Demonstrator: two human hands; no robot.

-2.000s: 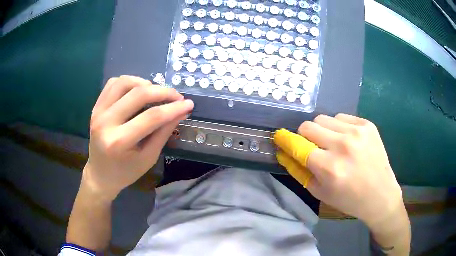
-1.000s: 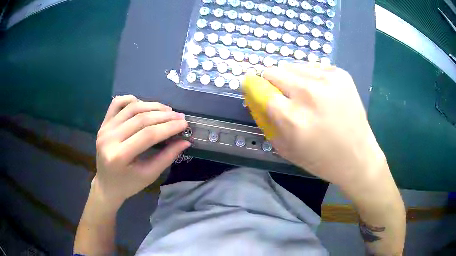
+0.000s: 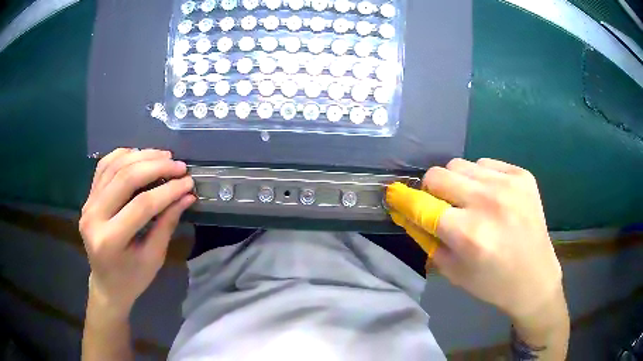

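Note:
A long grey strip fixture [image 3: 321,197] lies along the near edge of the bench, with several small round shiny components [image 3: 266,194] seated in a row. My left hand [image 3: 134,204] grips its left end between thumb and fingers. My right hand [image 3: 479,225] is at its right end, with yellow finger cots [image 3: 420,210] on thumb and forefinger; the fingertips hide what lies under them. A clear blister tray [image 3: 282,129] with rows of whitish round pieces lies just beyond the fixture.
A flat grey mat [image 3: 130,84] lies under the tray on the green bench [image 3: 522,134]. A small whitish scrap [image 3: 158,111] sits at the tray's near left corner, and one loose small round piece [image 3: 265,136] lies before the tray. A pale curved strip crosses the far right.
My right hand has moved from over the tray's near edge back to the strip fixture's right end. The fixture, tray and left hand appear farther left, and more of the row shows.

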